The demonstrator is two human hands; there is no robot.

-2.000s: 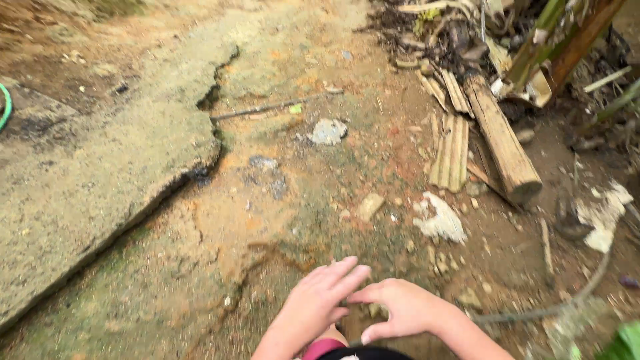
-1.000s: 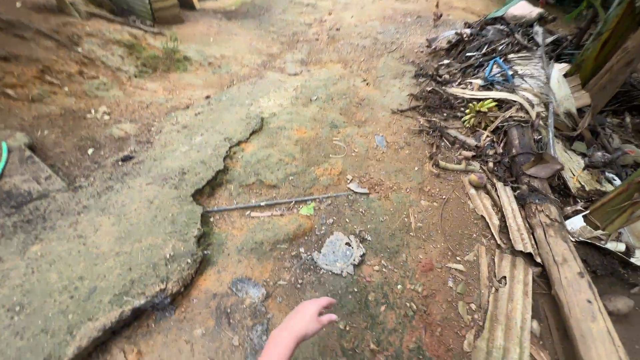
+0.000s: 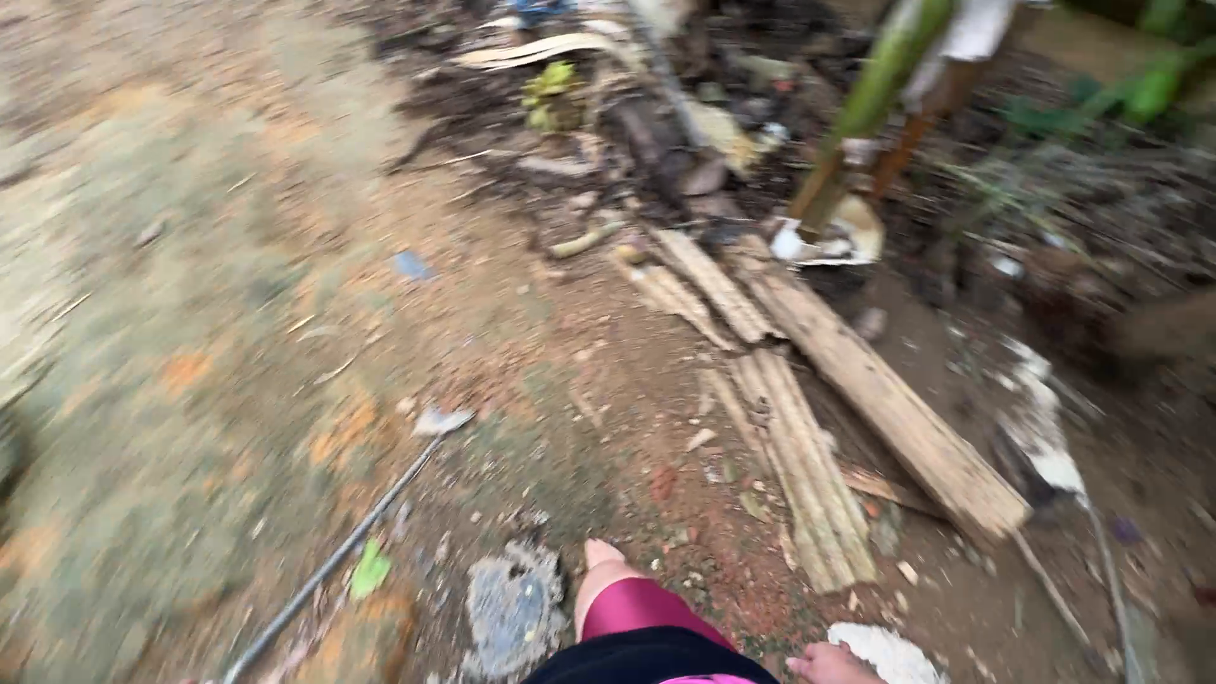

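At the bottom edge, right of the dark and pink clothing, part of my right hand (image 3: 831,663) shows. Its fingertips are visible beside a whitish flat scrap (image 3: 883,651) on the ground; whether it is closed on anything is not clear. My left hand is out of view. My leg in magenta shorts (image 3: 651,606) reaches forward over the dirt. Left of it lies a flat grey piece (image 3: 516,608). A thin grey rod (image 3: 332,560) slants across the ground near a green leaf (image 3: 370,568).
A wooden log (image 3: 883,399) lies on the right beside broken corrugated sheet pieces (image 3: 807,475). Behind them is a heap of dry plant debris (image 3: 655,133). A green and brown plant stem (image 3: 869,104) rises at the upper right. Uneven, mossy dirt (image 3: 190,380) spreads on the left.
The view has swung right. Both hands showed together in front of me two seconds ago, and one hand was raised at the bottom one second ago; now only fingers show at the bottom edge.
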